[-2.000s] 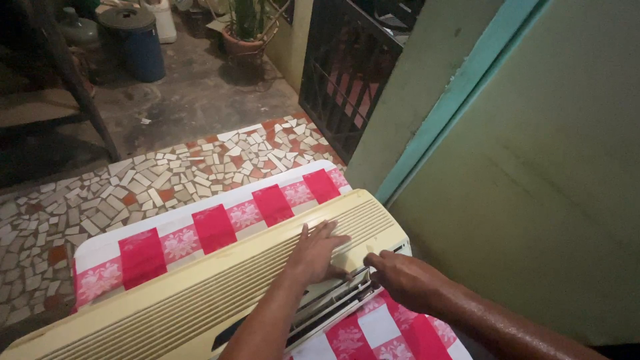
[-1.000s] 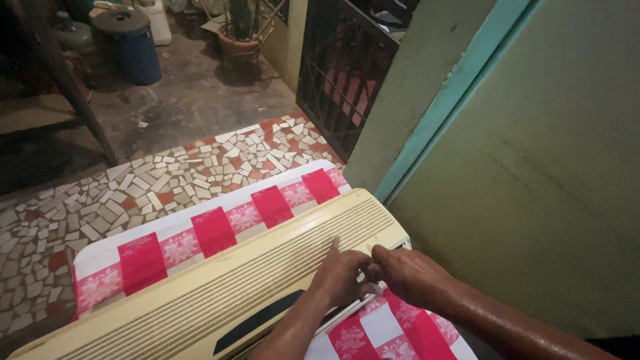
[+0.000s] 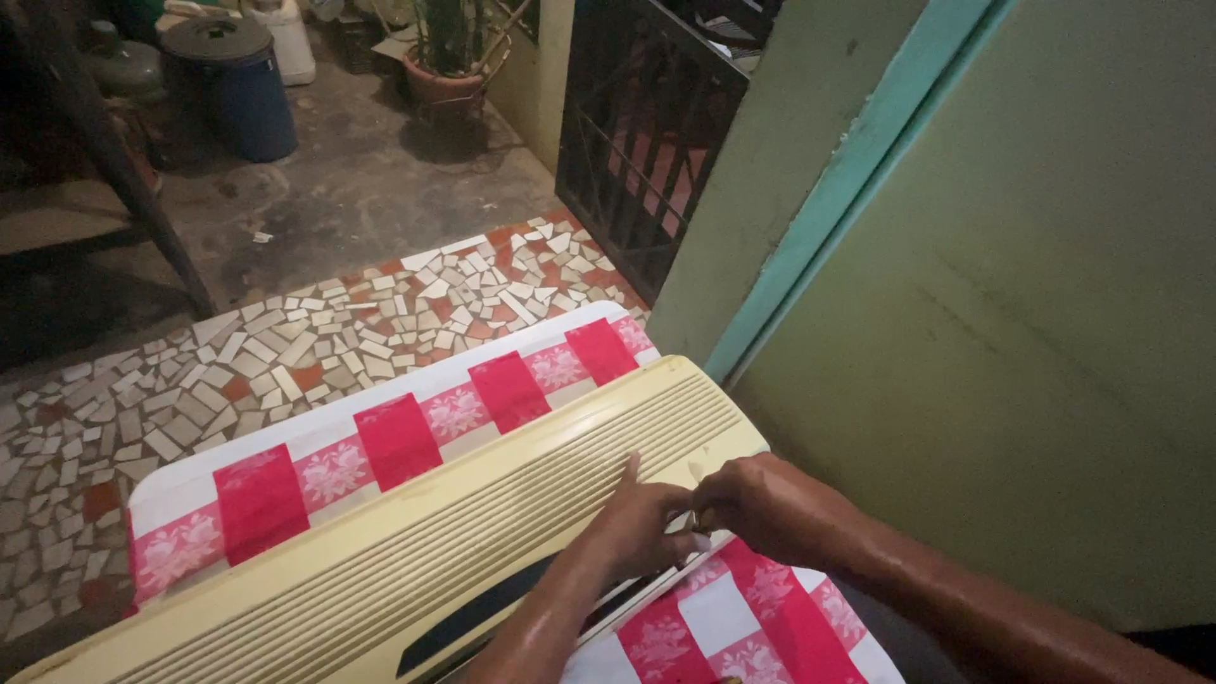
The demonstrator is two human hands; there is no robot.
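Note:
A long cream plastic housing with ridged slats (image 3: 456, 513), which looks like a split air conditioner's indoor unit, lies slantwise on a table with a red and white checked tablecloth (image 3: 399, 442). A dark curved panel (image 3: 475, 617) shows on its near side. At its right end my left hand (image 3: 646, 522) rests on the edge with the thumb and fingers apart. My right hand (image 3: 736, 494) is closed right beside it, its fingertips meeting those of the left. Something small may be between the fingertips, but I cannot tell what it is.
Beyond the table lies a broken-tile mosaic floor (image 3: 285, 351). A green wall (image 3: 997, 332) with a turquoise strip rises close on the right. Farther off stand a dark metal gate (image 3: 646, 142), a potted plant (image 3: 445, 81), a lidded blue bin (image 3: 249, 109) and a dark slanted leg (image 3: 142, 190).
My left hand, spread over the slats two seconds ago, has moved to the near edge beside my right hand. The gap seen there earlier is now largely covered by the hands.

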